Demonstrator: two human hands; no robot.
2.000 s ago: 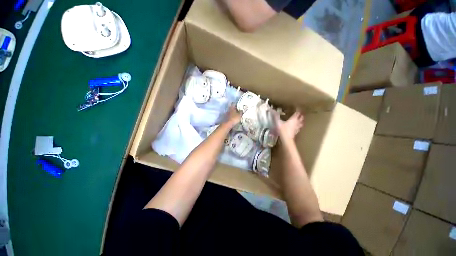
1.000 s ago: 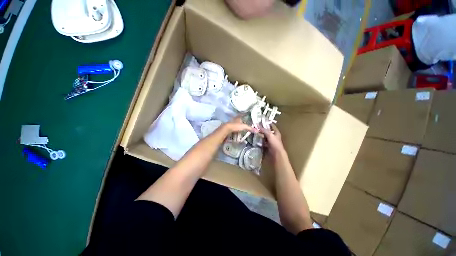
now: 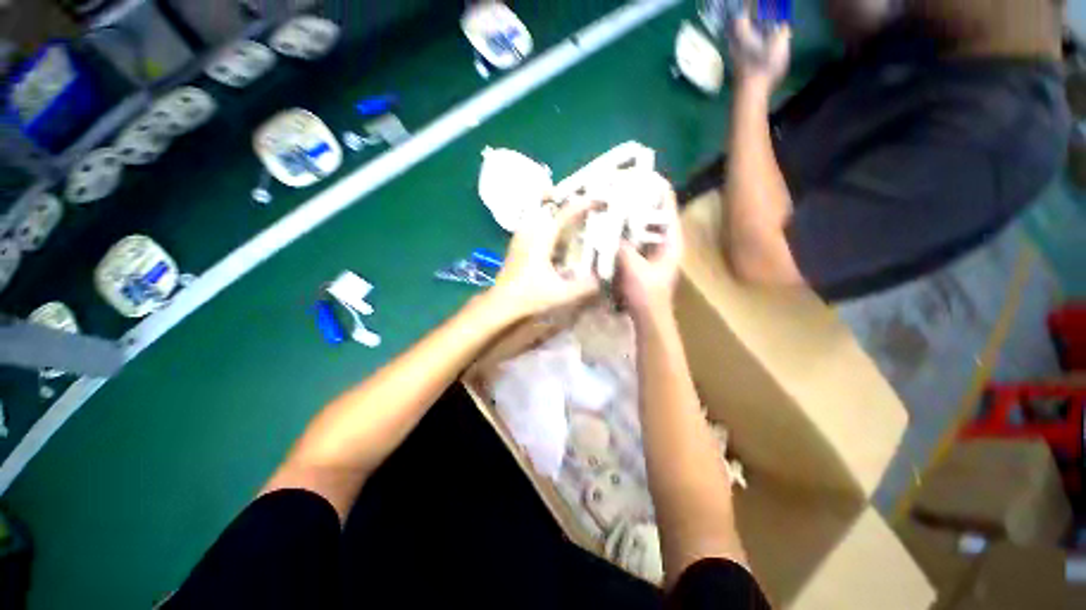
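Note:
My left hand (image 3: pixel 542 262) and my right hand (image 3: pixel 647 265) hold several off-white shells with pegs (image 3: pixel 610 226) together above the carton's bench-side edge. The shells are blurred and their number cannot be told. Another off-white shell (image 3: pixel 512 188) lies on the green bench just left of the held ones. Below my forearms the open carton (image 3: pixel 774 369) holds more shells (image 3: pixel 605 491) and a white translucent liner (image 3: pixel 536 399).
Two blue battery cells with wired parts (image 3: pixel 330 322) (image 3: pixel 486 257) lie on the green bench (image 3: pixel 238 441). Beyond the curved white strip (image 3: pixel 286 232) lie part-filled units (image 3: pixel 137 277). Another person's arm (image 3: pixel 762 191) reaches over the bench at upper right. Cartons (image 3: pixel 994 486) stand at lower right.
Both hands have come up out of the carton with shells and moved toward the bench. The view has turned, showing more bench, the white strip and the other person.

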